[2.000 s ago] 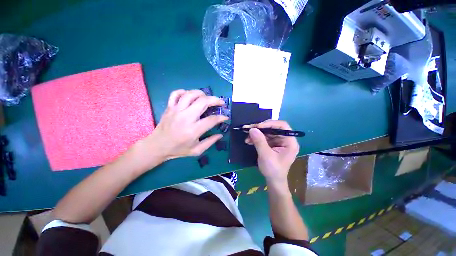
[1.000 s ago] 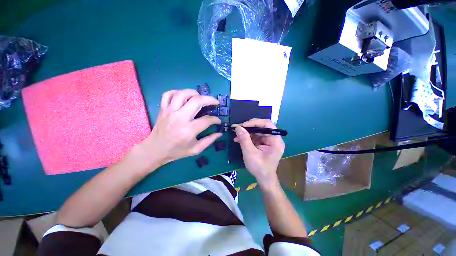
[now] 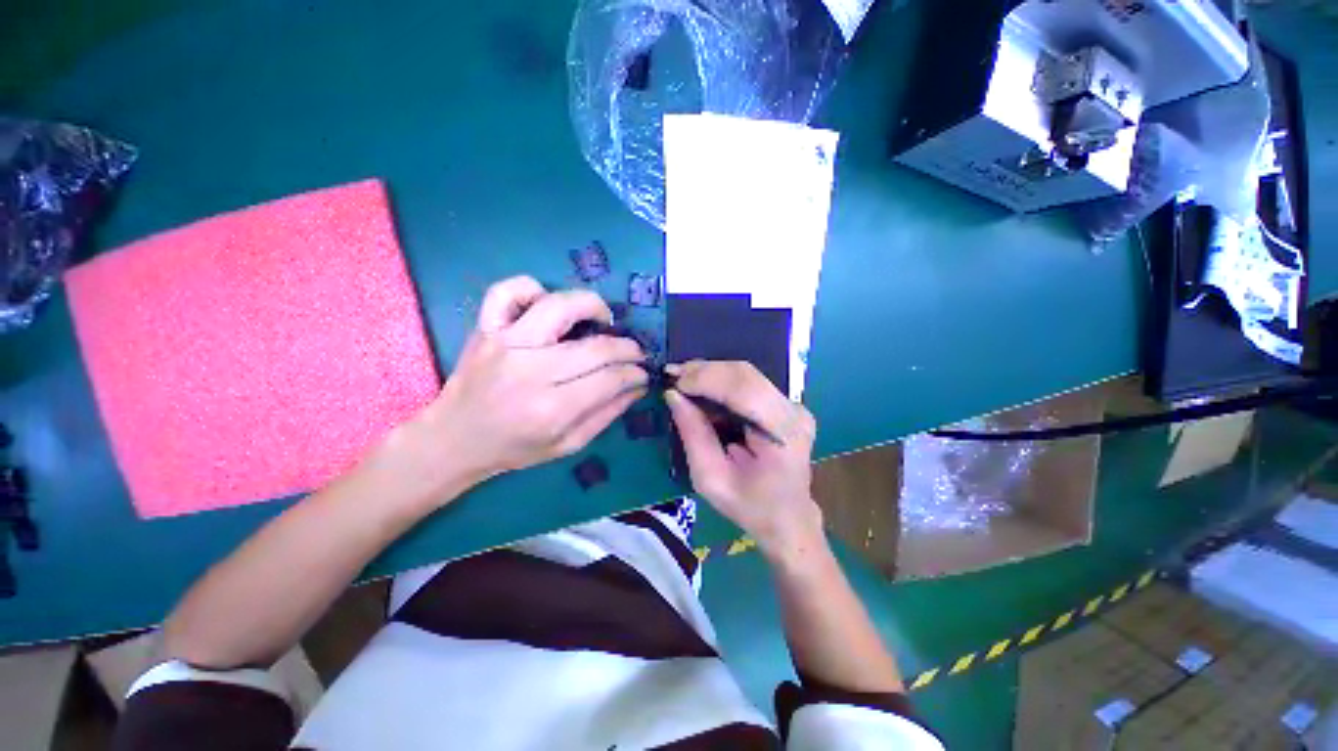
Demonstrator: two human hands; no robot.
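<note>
My right hand [image 3: 746, 440] is closed on a slim black pen-like tool [image 3: 731, 415], its tip at the fingertips of my left hand. My left hand [image 3: 540, 379] is beside it, its thumb and fingers together at a small dark housing that they mostly hide. Other black housings lie around my left hand: one above it [image 3: 590, 263], one near the sheet edge [image 3: 644, 288], and one below it [image 3: 591, 471]. The black adhesive sheet [image 3: 726, 332] lies over the lower part of a white liner [image 3: 748, 206], just right of the housings.
A pink foam sheet [image 3: 257, 349] lies left. A crinkled clear bag [image 3: 616, 132] is beyond the liner, another bag [image 3: 56, 206] far left. A white and black machine [image 3: 1013, 125] stands upper right, beside a black tray [image 3: 1196, 345]. Below the bench edge is an open cardboard box [image 3: 998, 558].
My right hand has moved left, to my left fingertips, and the tool is now tilted down to the right. My left fingers have closed together. The view has shifted slightly.
</note>
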